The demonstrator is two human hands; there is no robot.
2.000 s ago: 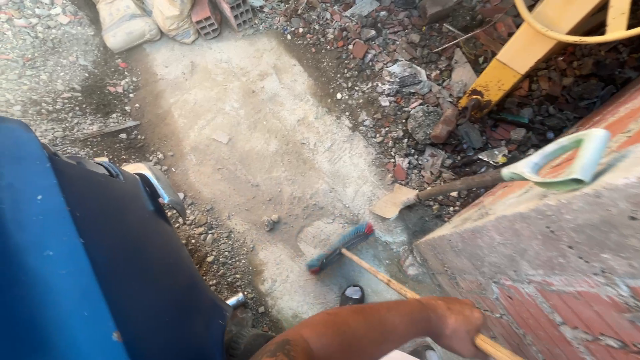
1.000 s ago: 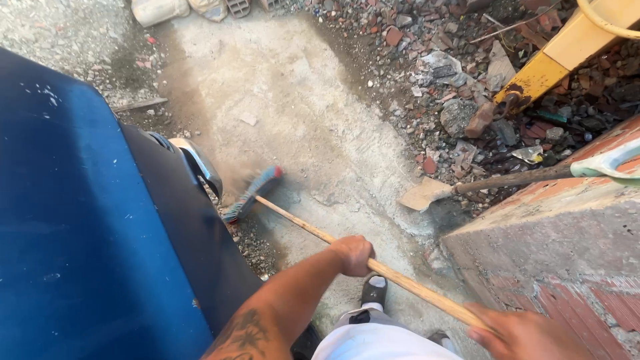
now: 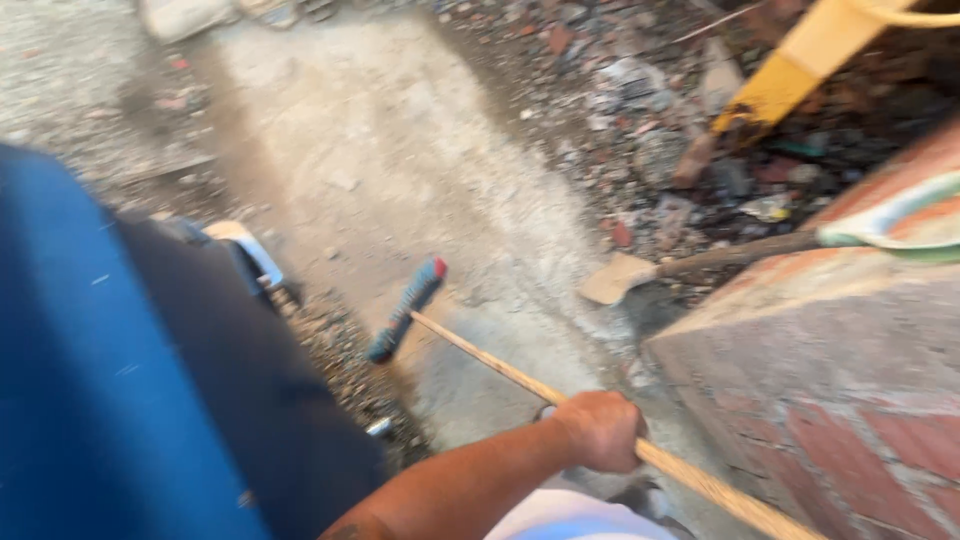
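Note:
My left hand (image 3: 600, 431) is closed around the wooden handle of a push broom, about midway along it. The broom's head (image 3: 409, 311), blue-grey with a red end, is at the left edge of the concrete strip (image 3: 390, 150), beside the gravel. From my left hand the handle runs down to the lower right, out of the frame. My right hand is out of view. Motion blurs the picture, so whether the bristles touch the concrete cannot be told.
A blue metal body (image 3: 90, 360) stands close on the left. On the right are a brick wall (image 3: 847, 450) and a shovel with a pale green grip (image 3: 900, 232), its blade (image 3: 616, 279) on the concrete. Rubble (image 3: 660, 157) and a yellow metal beam (image 3: 810, 60) lie beyond.
The broom head moved left across the concrete, then back somewhat to the right, off the gravel edge. My right hand, on the handle one second ago, has left the view.

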